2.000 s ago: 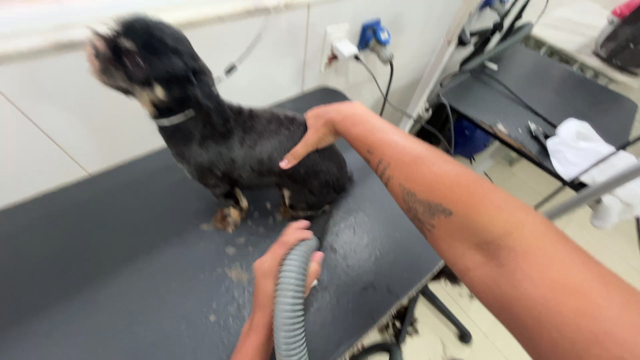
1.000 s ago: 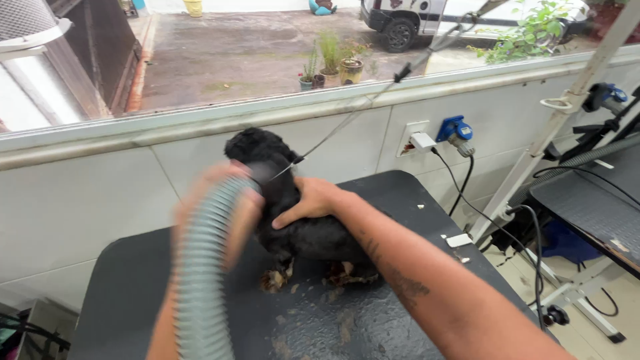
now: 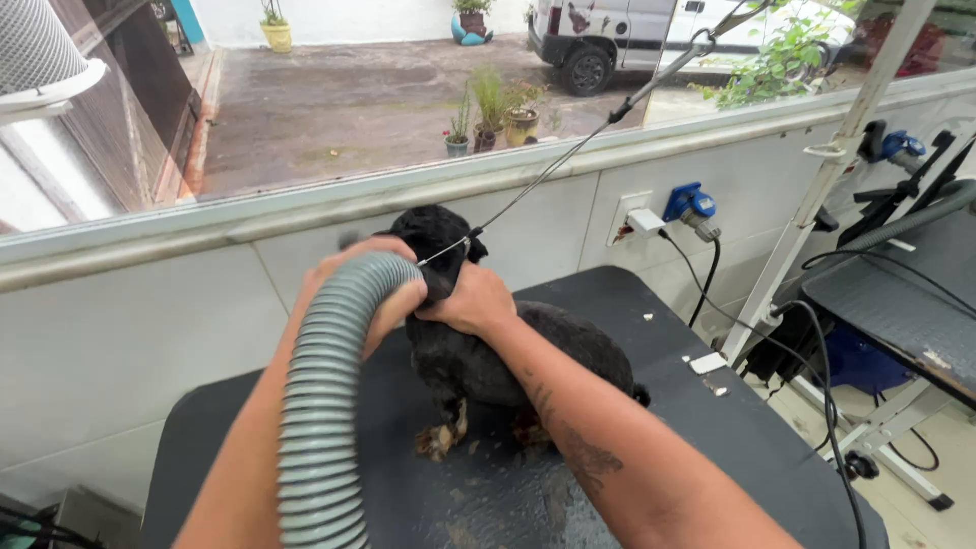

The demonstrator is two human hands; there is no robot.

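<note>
A small black dog with tan paws sits on a black grooming table, its head up near the tiled wall. My left hand grips the end of a grey corrugated dryer hose beside the dog's face; the hose's outlet is hidden behind hand and hose. My right hand holds the dog at the neck, just under the jaw, with the fingers partly hidden. A thin grooming loop runs from the dog's head up to the right.
A white upright pole stands at the table's right side. Black cables hang from a blue plug and a wall socket. A second black table is farther right. Behind the dog runs a window ledge.
My left hand has brought the hose from low beside the dog up to its head. My right hand has moved from the dog's rump to its neck. The view has shifted toward the window.
</note>
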